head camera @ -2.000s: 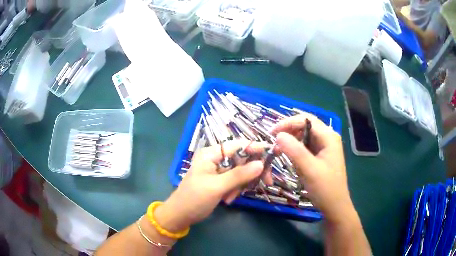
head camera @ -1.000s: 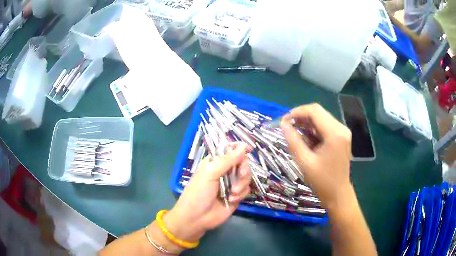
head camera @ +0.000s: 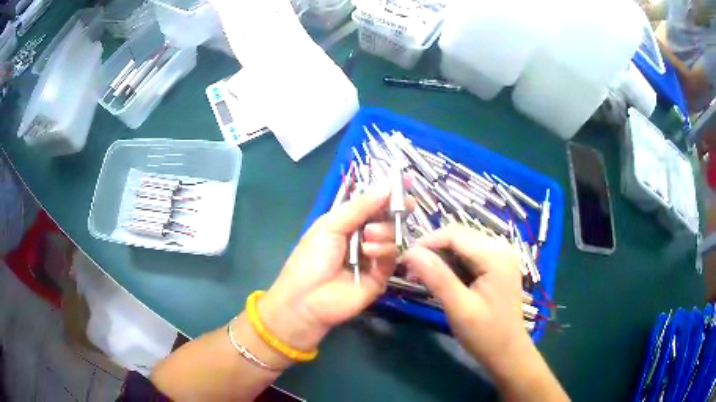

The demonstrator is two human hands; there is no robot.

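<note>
The blue tray (head camera: pixel 549 267) is heaped with loose silver metal cylinders with thin pins and some red leads. My left hand (head camera: pixel 337 267), palm up over the tray's left side, holds metal cylinders (head camera: pixel 396 206); one stands upright at the fingertips and another shows between the lower fingers. My right hand (head camera: pixel 471 290) is over the tray's front part, its thumb and fingertips close together beside the held cylinder; whether it grips anything is hidden. The clear plastic bin (head camera: pixel 106 196) to the left holds a row of cylinders on a white liner.
A white scale (head camera: pixel 228 114) lies partly under a curved white strip (head camera: pixel 294 94). A dark pen (head camera: pixel 421 83) lies behind the tray, with frosted tubs (head camera: pixel 561 90) beyond. A smartphone (head camera: pixel 591 196) lies right of the tray. A blue bundle (head camera: pixel 683 353) is at the right edge.
My right hand has moved down and left to meet my left hand. A cylinder now stands upright at my left fingertips. The whole view has shifted, so the bench items sit further right.
</note>
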